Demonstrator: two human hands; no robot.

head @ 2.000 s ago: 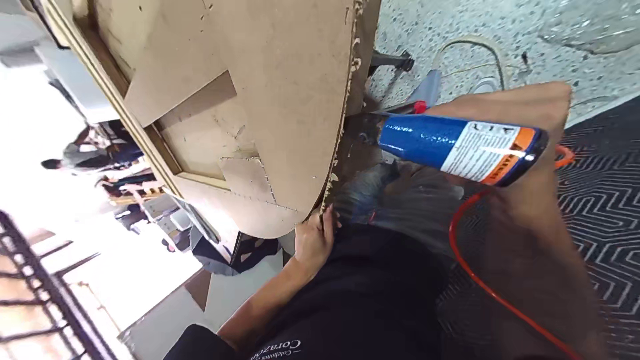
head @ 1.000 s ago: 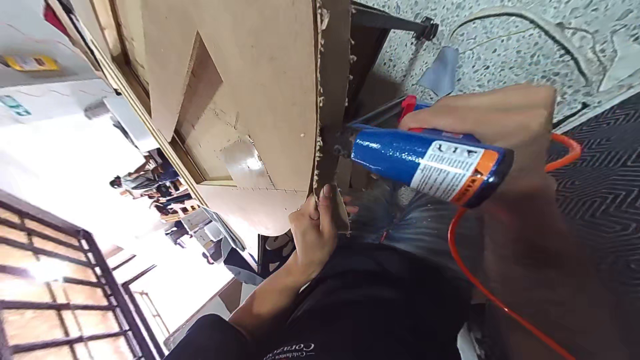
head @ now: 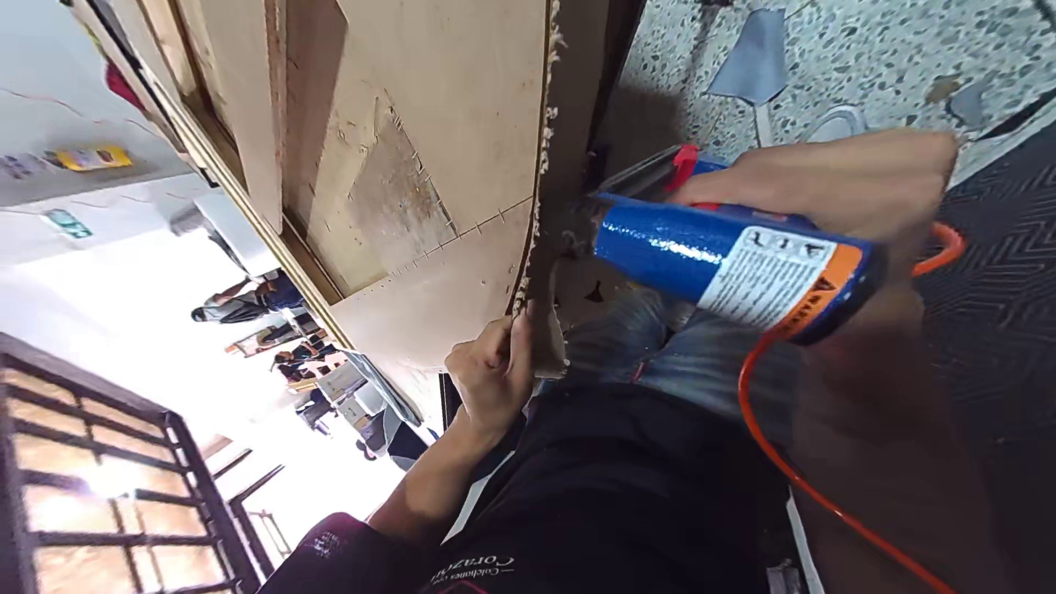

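Observation:
My right hand (head: 833, 177) grips a blue pneumatic stapler (head: 668, 243) with a red trigger and an orange air hose (head: 763, 429). The tool's nose points at the edge of a wooden furniture frame (head: 462, 107), where dark material lies against the side; whether it touches cannot be told. My left hand (head: 495, 363) pinches a strip of cardboard-like material (head: 549, 346) at the frame's lower corner, thumb along the ragged edge. Rows of staples run across the panel's joint.
A speckled terrazzo floor (head: 891, 58) with a grey fabric scrap (head: 752, 58) lies beyond the tool. A dark patterned mat (head: 998, 330) is at the right. Several people are in the background at left, near a barred window (head: 99, 495).
The stapler in my right hand has moved along the frame's edge, away from where it was two seconds ago. My left hand stays at the corner. The view has shifted.

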